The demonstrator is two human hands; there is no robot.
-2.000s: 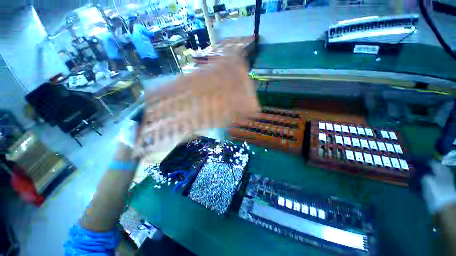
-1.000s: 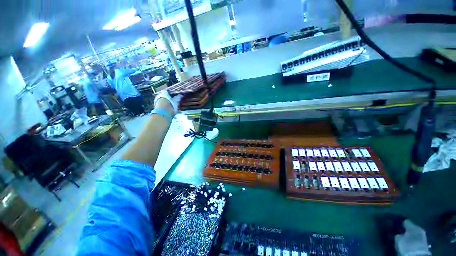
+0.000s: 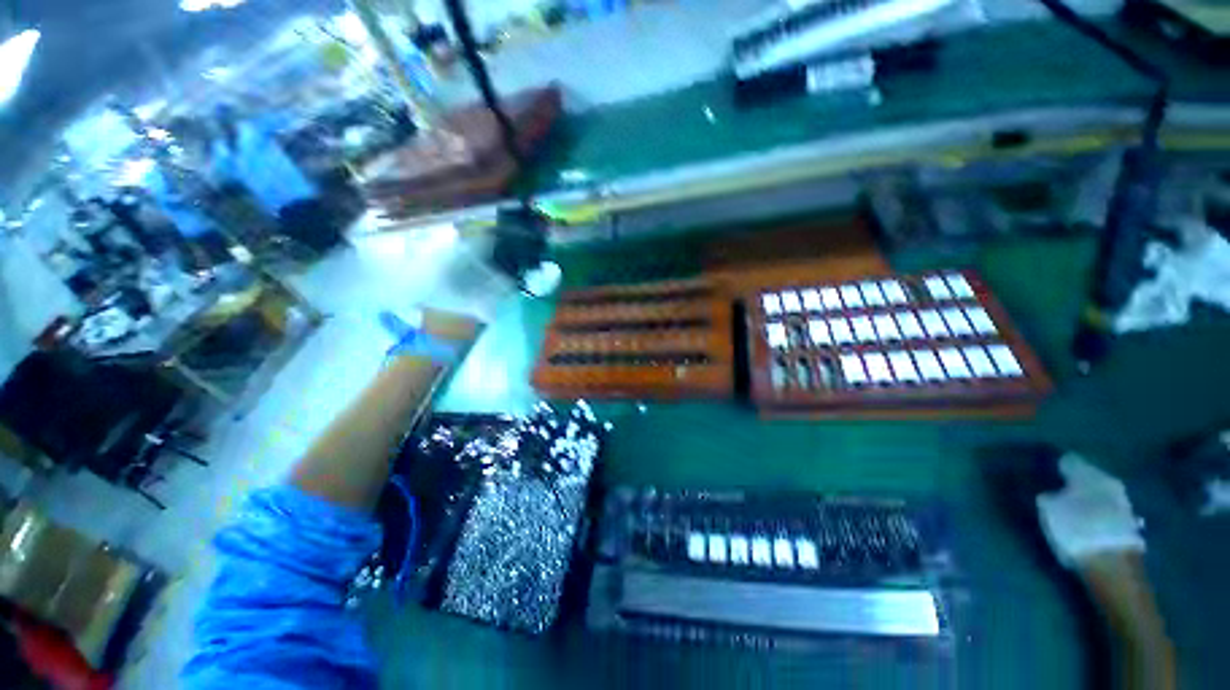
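My left hand point(image 3: 456, 321) reaches out past the left tray's side; it is blurred against the pale surface, so its fingers cannot be made out. A blue band is on the wrist. My gloved right hand point(image 3: 1083, 510) rests low on the mat at the right, its dark fingertips blurred. The black fixture point(image 3: 782, 523) lies in front of me with white pads point(image 3: 753, 550) in a row and a silver heat sink point(image 3: 782, 607). Behind it are the dark-filled left tray point(image 3: 634, 337) and the right tray point(image 3: 890, 398) with white pieces.
A black bin of screws point(image 3: 510, 546) stands left of the fixture, with dark leads and white ends around it. Stacked brown trays point(image 3: 465, 148) sit on the raised shelf at the left. A screwdriver point(image 3: 1117, 256) hangs at the right. A white slotted unit point(image 3: 850, 34) is on the shelf.
My left hand carried a brown tray across, was at the stack on the shelf one second ago, and is now away from it, lower and nearer. The view has tilted down.
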